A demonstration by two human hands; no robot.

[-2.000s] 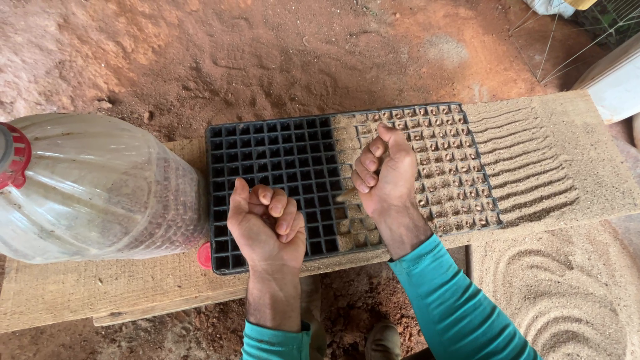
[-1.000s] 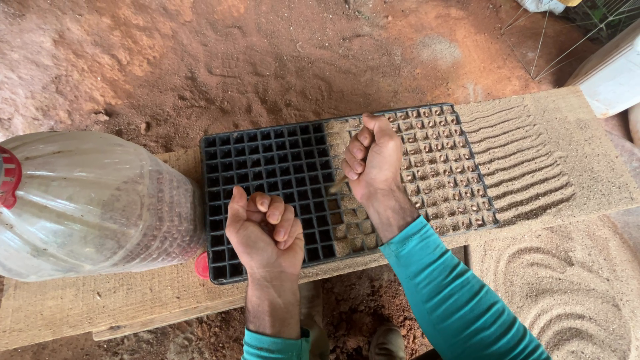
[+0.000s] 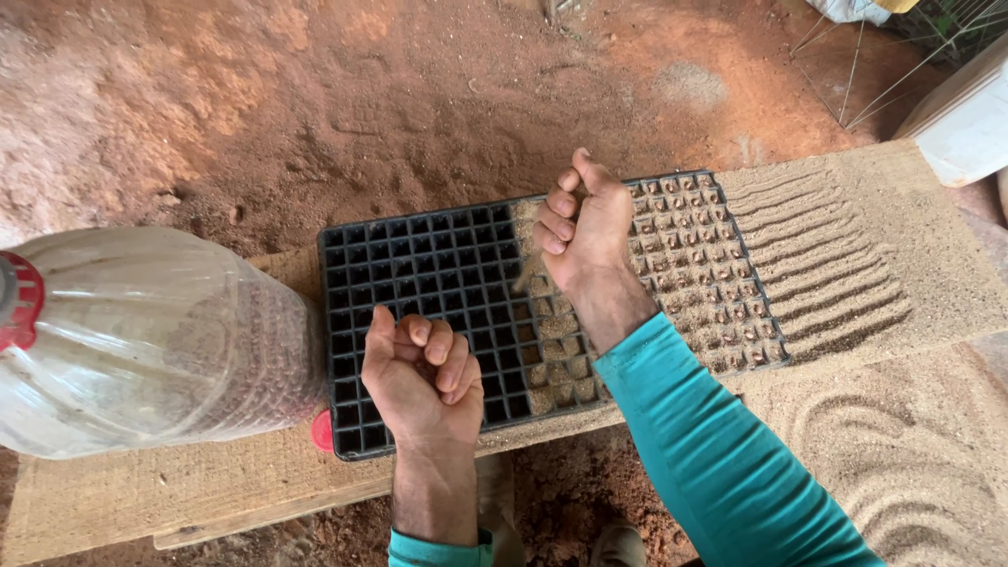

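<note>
A black plastic seedling tray (image 3: 425, 272) lies across the board, its left cells dark and hollow, its right cells filled with sand-like substrate (image 3: 563, 346) and many bearing small reddish-brown seeds (image 3: 713, 256). Over the filled part near the far edge is my right hand (image 3: 587, 220), fingers curled around sand, with a thin stream of it falling at the boundary with the hollow cells. My left hand (image 3: 425, 374) is palm up above the near left cells, fingers loosely curled; whether anything lies inside is hidden.
Left of the tray, a large clear plastic bottle (image 3: 157, 339) with a red collar holds reddish-brown seeds. A red cap (image 3: 323, 431) touches the tray's corner. Ridged sand (image 3: 827, 260) covers the right of the wooden board (image 3: 205, 480). More sand lies below right; a white container (image 3: 965, 118) stands far right.
My right hand has moved toward the tray's far edge, and substrate has spread along the boundary with the hollow cells. My left hand has stayed palm up in nearly the same place.
</note>
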